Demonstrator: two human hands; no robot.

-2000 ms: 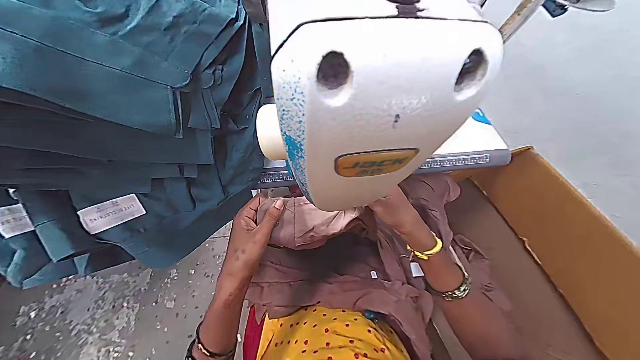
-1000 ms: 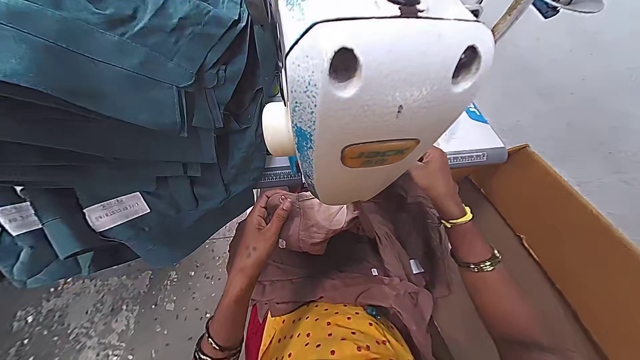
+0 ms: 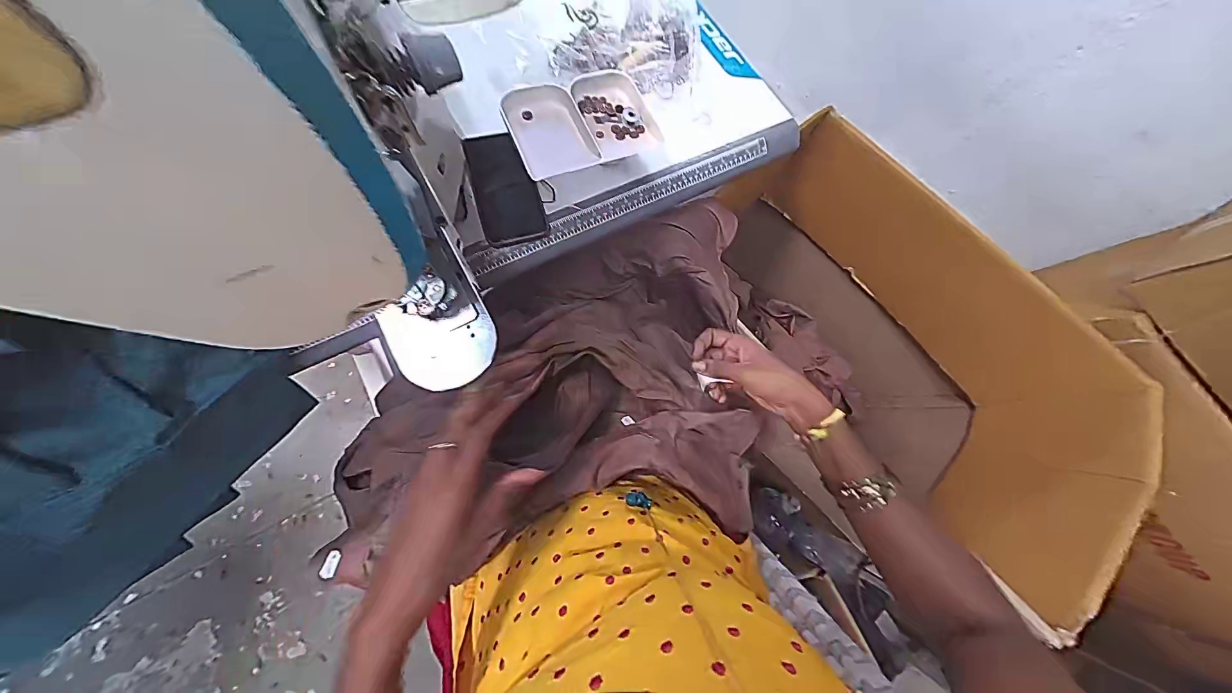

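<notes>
A brown garment [image 3: 626, 318] lies bunched over my lap and up against the edge of the sewing machine table. My right hand [image 3: 751, 371] pinches a small white tag [image 3: 710, 381] at the garment's right part. Blurred by motion, my left hand [image 3: 491, 423] is over the garment's left part; whether its fingers grip the cloth cannot be told. Just above it is the machine's rounded white arm end [image 3: 441, 346], bare of cloth. The white machine head [image 3: 192, 164] fills the upper left.
Two small white trays [image 3: 551, 130] stand on the machine table, one with several brown buttons, beside a black phone-like object [image 3: 505, 188]. An open cardboard box [image 3: 962, 318] is at the right. Dark teal garments [image 3: 115, 462] hang at the left. A plastic bag [image 3: 626, 38] lies further back.
The view has swung right, showing the trays and more of the box. My right hand has come out from behind the machine head and is lower on the garment. My left hand's fingers have left the pinched cloth.
</notes>
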